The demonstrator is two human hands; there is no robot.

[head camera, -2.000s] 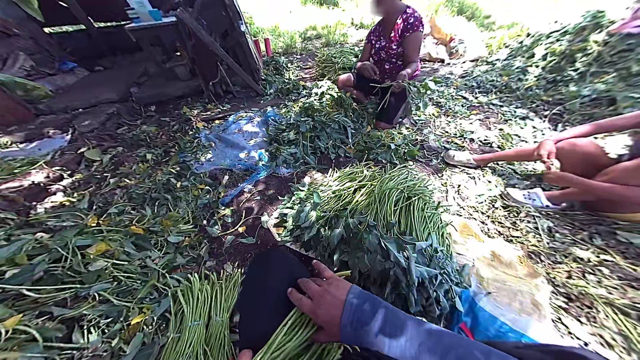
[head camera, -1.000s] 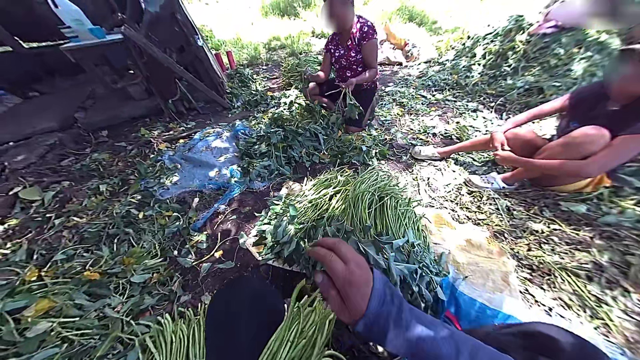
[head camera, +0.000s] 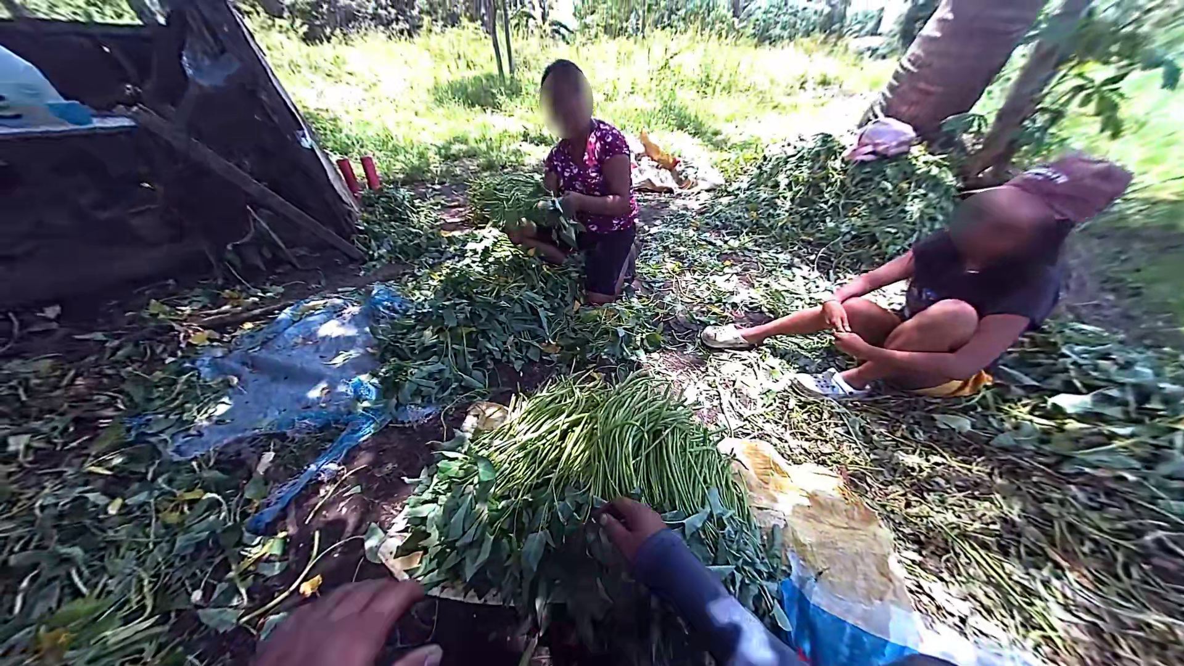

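Note:
A large heap of leafy greens with long thin stems (head camera: 610,444) lies in front of me, its leaves toward me and its stems pointing away. At the heap's leafy near side is my right hand (head camera: 632,525), fingers curled against the leaves; whether it grips a stem cannot be told. My left hand (head camera: 342,624) is at the bottom edge, left of the heap, somewhat blurred, with its thumb apart from the fingers and nothing seen in it. The stem bundles near my knees are out of view.
A blue plastic sheet (head camera: 296,370) lies at the left, and a yellowish and blue sack (head camera: 823,527) right of the heap. One person (head camera: 601,185) crouches ahead holding greens; another (head camera: 971,287) sits at the right. Cut greens (head camera: 499,314) cover the ground. A dark wooden structure (head camera: 166,185) stands at the left.
My left hand has come into clear view at the lower left. The view has tilted upward. The crouching person now holds a larger bunch of greens.

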